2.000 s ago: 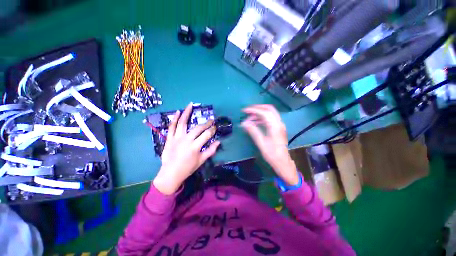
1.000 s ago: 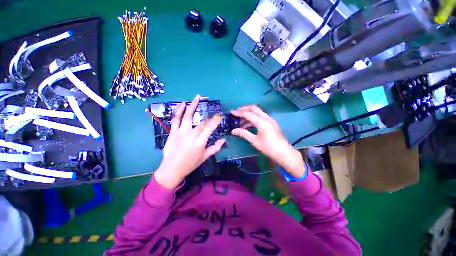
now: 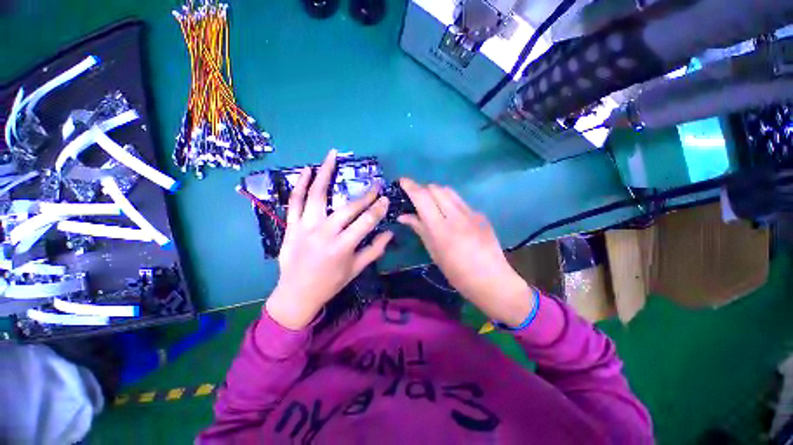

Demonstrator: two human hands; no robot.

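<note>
The black unit [image 3: 271, 228] lies on the green mat before me, with a silvery inside and a red wire at its left. My left hand [image 3: 326, 235] lies spread over it and holds it down, its fingers covering much of the middle. My right hand [image 3: 454, 239] is at the unit's right end, thumb and fingertips on a small dark protruding part [image 3: 398, 202]. The fingers partly hide that part. A blue band is on my right wrist.
At left is a black tray [image 3: 156, 209] with white flat cables [image 3: 130, 163]. An orange-yellow wire bundle [image 3: 207, 78] lies behind the unit. Pale screw feeders [image 3: 469, 65] and a grey-black screwdriver [image 3: 600, 65] are at right. Cardboard [image 3: 709, 252] is below the bench. A person's pale sleeve shows lower left.
My right hand has moved left onto the unit's right-end part, and its fingers now point more over it. My left hand stays on the unit. The view has shifted.
</note>
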